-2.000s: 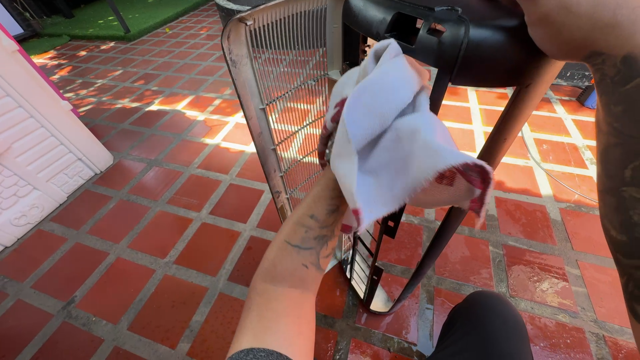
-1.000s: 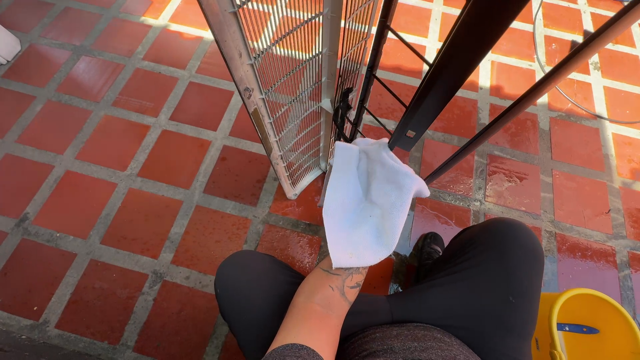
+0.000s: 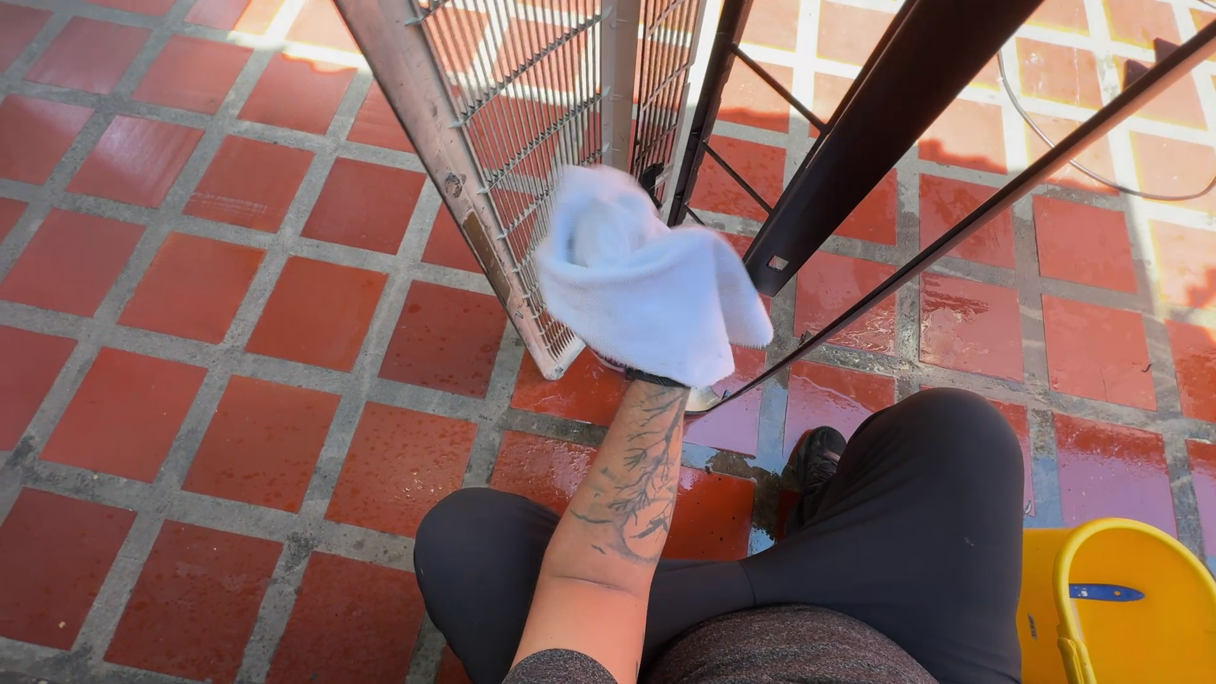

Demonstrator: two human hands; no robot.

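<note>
My left hand (image 3: pixel 655 378) is mostly hidden beneath a white cloth (image 3: pixel 646 290) draped over it; a dark band shows at the wrist. The hand holds the cloth between a worn off-white metal grille (image 3: pixel 532 123) and a black metal frame bar (image 3: pixel 874 142). The cloth overlaps part of the grille, and contact between them cannot be made out. A thin dark rod (image 3: pixel 950 237) slants down to the floor just right of the cloth. My right hand is out of view.
A yellow bucket (image 3: pixel 1140 627) with a blue mark inside stands at the lower right. Red floor tiles (image 3: pixel 294 313), wet in places, lie all round. A thin cable (image 3: pixel 1073 166) curves across the upper right. My bent knees (image 3: pixel 931 475) are below the frame.
The view has swung down from two seconds ago, and the right arm has left it. Over the last second the cloth has shifted and spread toward the grille, with my left hand under it.
</note>
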